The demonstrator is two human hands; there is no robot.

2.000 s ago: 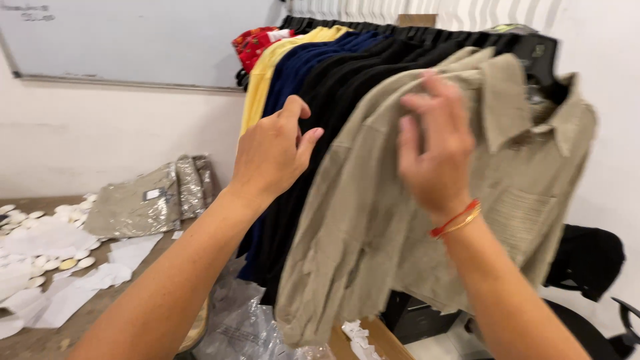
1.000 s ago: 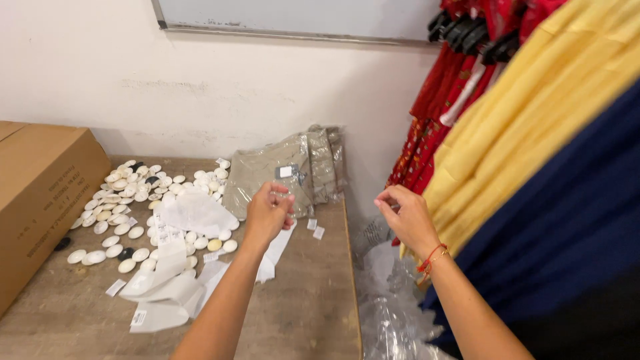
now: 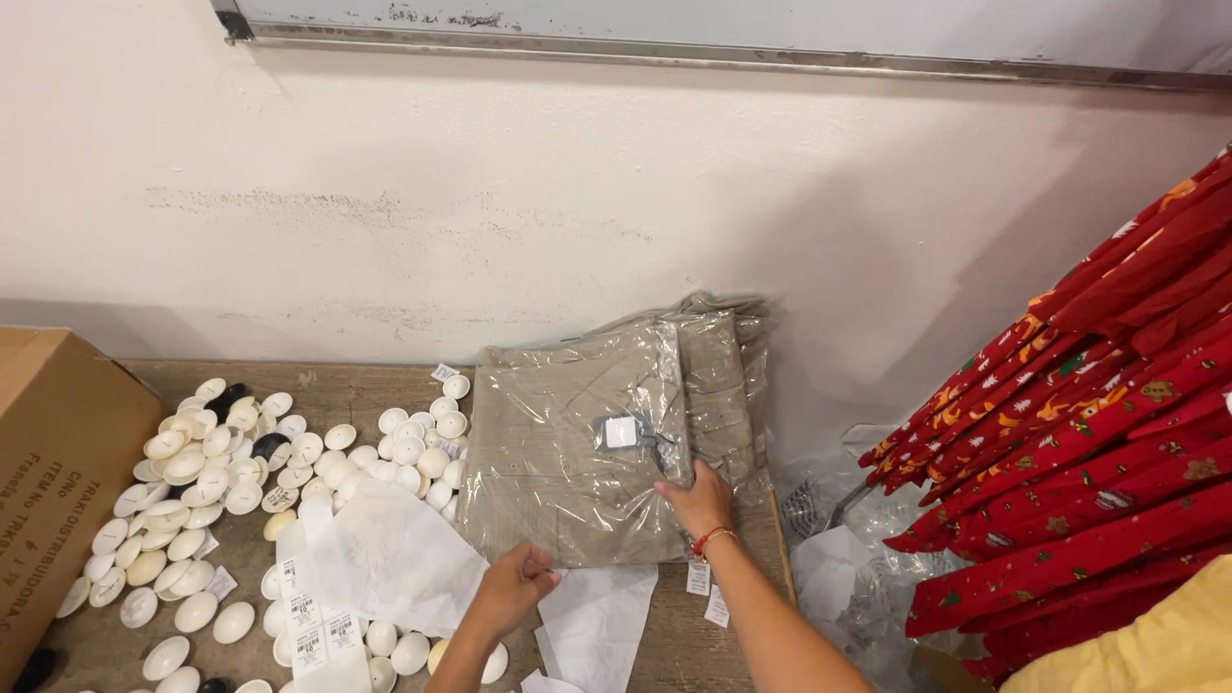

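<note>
A folded khaki garment in a clear plastic bag (image 3: pixel 568 462) lies on the wooden table against the wall, with a dark tag bearing a white sticker on it. More bagged khaki cloth (image 3: pixel 722 385) shows beneath and behind its right side. My right hand (image 3: pixel 701 500) grips the bag at its lower right part, fingers on the plastic. At the bag's lower left corner is my left hand (image 3: pixel 518 582), thumb and fingertips together; whether they pinch the plastic edge is hard to tell. White tissue paper (image 3: pixel 395 553) lies left of my left hand.
Many round white and black security tags (image 3: pixel 212 462) spread over the table's left side, beside a cardboard box (image 3: pixel 58 481). Printed label strips (image 3: pixel 318 616) lie in front. Red patterned garments (image 3: pixel 1078 433) and a yellow one (image 3: pixel 1145 635) hang at right. Crumpled clear plastic (image 3: pixel 895 568) is below.
The view has swung left from the clothes rack to the table. Both hands have come down to the bagged khaki garment; a second ago they were in the air in front of it.
</note>
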